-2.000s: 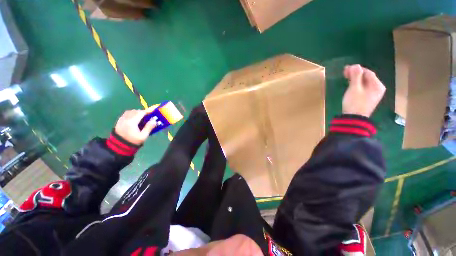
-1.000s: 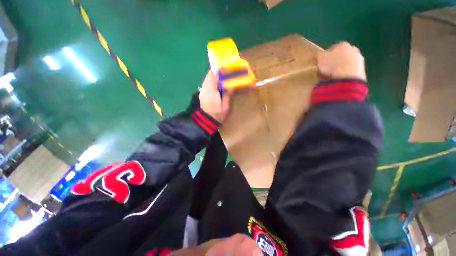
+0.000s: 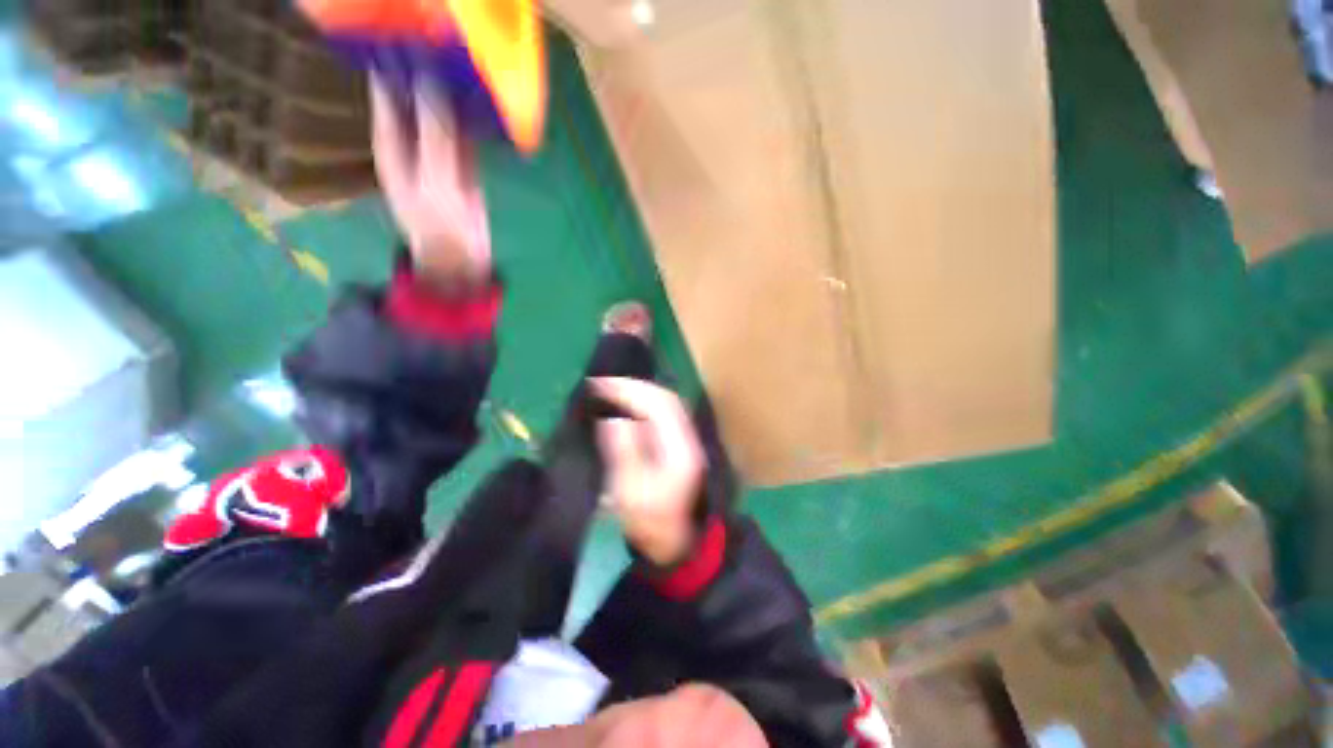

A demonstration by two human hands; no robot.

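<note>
A brown carton (image 3: 936,249) stands in front of me, right of centre, its top cut off by the picture's edge. A seam runs down its near face. My left hand (image 3: 434,183) is raised at the upper left, blurred, holding the orange-yellow and purple tape dispenser (image 3: 453,59), which the top edge partly cuts off. My right hand (image 3: 651,460) is in front of my legs, left of the carton and apart from it. Its fingers are curled and blurred, and I see nothing in it.
Cartons with small white labels (image 3: 1155,658) sit at the lower right, behind a yellow floor line (image 3: 1023,541). Another open carton (image 3: 1243,132) is at the upper right. Brown stacked items (image 3: 271,110) are at the upper left. A pale box-like shape (image 3: 73,380) is at the left edge.
My right hand has let go of the carton's upper edge and moved down and left. My left hand has moved up and left with the dispenser. The carton looks larger and nearer as the view has shifted.
</note>
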